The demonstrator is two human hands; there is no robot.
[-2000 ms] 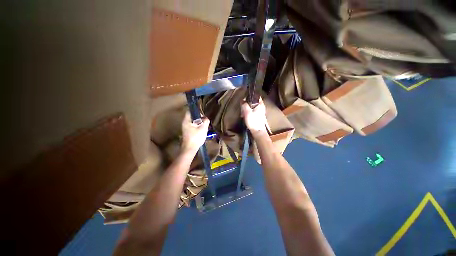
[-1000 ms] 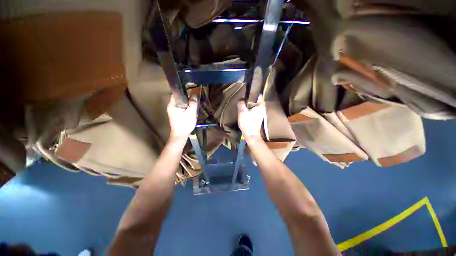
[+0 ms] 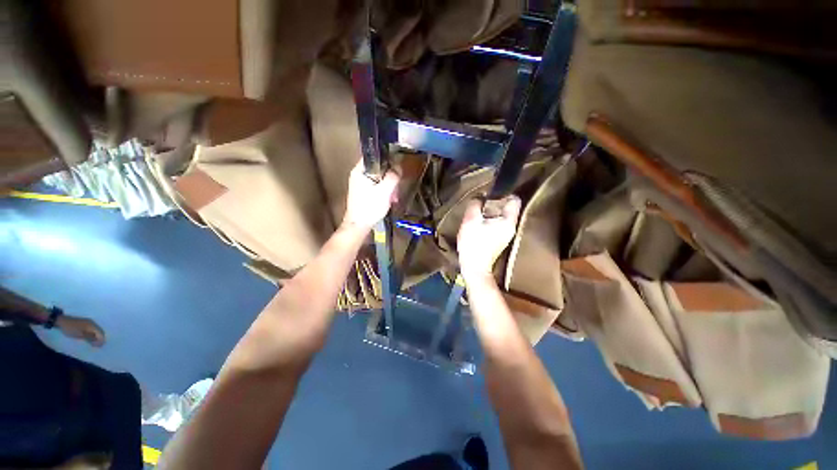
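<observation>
A rolling metal rack [image 3: 450,141] stands in front of me, with two flat uprights, a crossbar and a base frame on the floor. My left hand [image 3: 370,195] is closed around the left upright, below the crossbar. My right hand [image 3: 486,229] is closed around the right upright, a little lower in the picture. Tan tote bags with orange-brown patches [image 3: 266,174] hang on the left of the rack, and more tan tote bags [image 3: 734,344] hang on the right. The bags hide most of the hanging arms.
Another person's arm and dark clothing [image 3: 64,395] show at the lower left. Pale greenish-white bunched pieces [image 3: 128,179] hang at the far left. A whitish item [image 3: 179,404] lies beside the person. Yellow lines mark the blue floor [image 3: 340,413]. A dark shoe [image 3: 474,452] shows at the bottom.
The view and rack have turned, so the rack now leans the other way in the picture. Both hands keep hold of the uprights. The other person and pale pieces have come into view at left.
</observation>
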